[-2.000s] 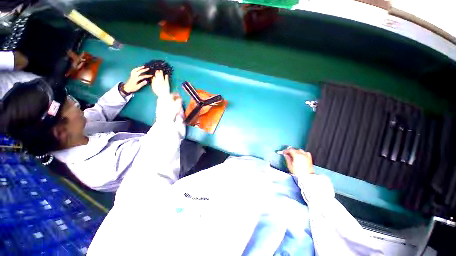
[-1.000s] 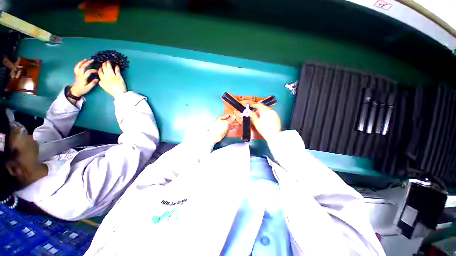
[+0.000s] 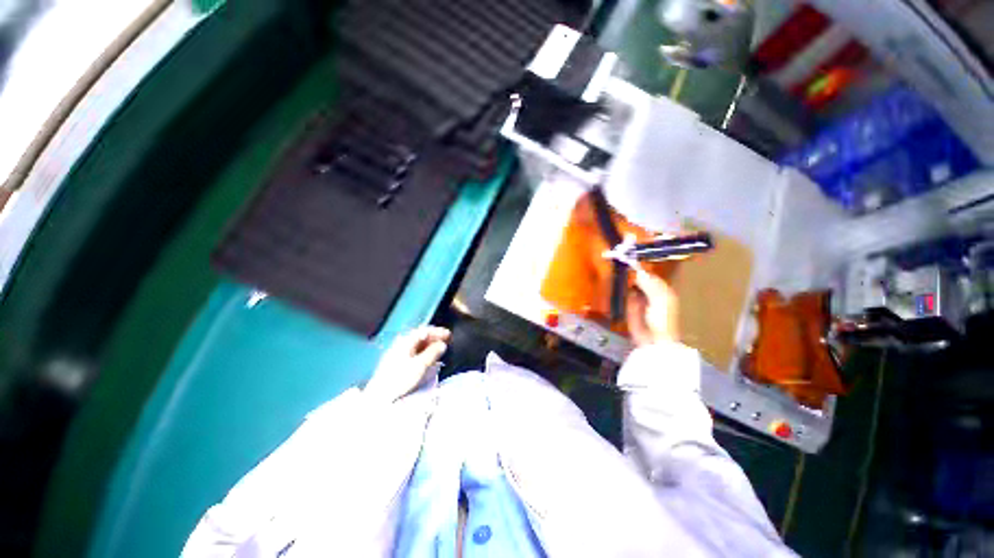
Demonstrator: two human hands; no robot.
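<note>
A black Y-shaped tripod leg assembly (image 3: pixel 685 247) with a silvery-white centre hub (image 3: pixel 623 252) is over an orange-brown fixture plate (image 3: pixel 570 269) at the left of the pale machine table. My right hand (image 3: pixel 654 308) has its fingers at the hub and holds the assembly from the near side; the fingers partly hide one arm. Whether the assembly rests on the plate is unclear. My left hand (image 3: pixel 412 358) is near the teal bench's edge, away from the assembly, with its fingers curled. Blur hides whether anything small is in it.
The pale machine table (image 3: pixel 698 164) has red buttons on its front edge, a tan board (image 3: pixel 714 289) and a second orange-brown fixture (image 3: pixel 794 347). A black box (image 3: pixel 558 114) stands at its far left. Dark foam trays (image 3: pixel 327 234) with black bars lie on the teal bench (image 3: pixel 223 349).
The view has turned right from the bench to the machine table. The Y-shaped assembly has moved from the bench to the machine table with my right hand. My left hand has come off it.
</note>
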